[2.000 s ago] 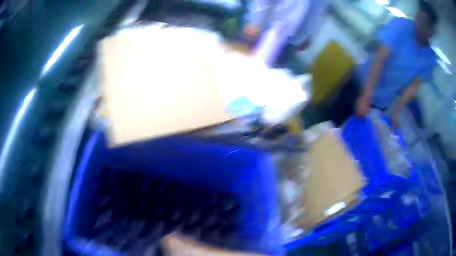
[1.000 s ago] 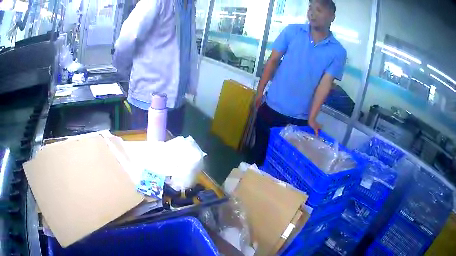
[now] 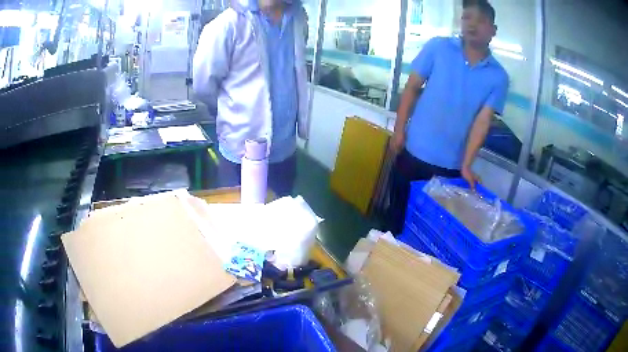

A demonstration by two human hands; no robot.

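Neither of my hands is in the picture. Nearest in front of me is a blue crate [image 3: 275, 333], cut off by the bottom edge, so its contents are hidden. A tan cardboard sheet [image 3: 148, 265] lies on a yellow tray [image 3: 330, 258] behind it and overhangs the crate's back rim. On the tray, a light blue packet [image 3: 244, 261] lies beside crumpled white wrap [image 3: 292, 230], with several black items [image 3: 292, 278] in front. A pale pink bottle [image 3: 254, 172] stands upright at the back. Small black parts [image 3: 54, 258] stand in a row along the green conveyor [image 3: 27, 206].
The conveyor's metal rail [image 3: 72, 302] runs along the left. Waste cardboard [image 3: 406, 289] and film are right of the tray. A person in blue [image 3: 451, 103] touches a stacked blue crate [image 3: 475, 251]. Another person in a light jacket [image 3: 241, 82] stands behind the table. Yellow trays [image 3: 358, 165] lean upright.
The view has lifted from the crate's inside to the room. A hand edge at the bottom has gone out of the picture. Since one second ago, the scene has shifted slightly rightward in view.
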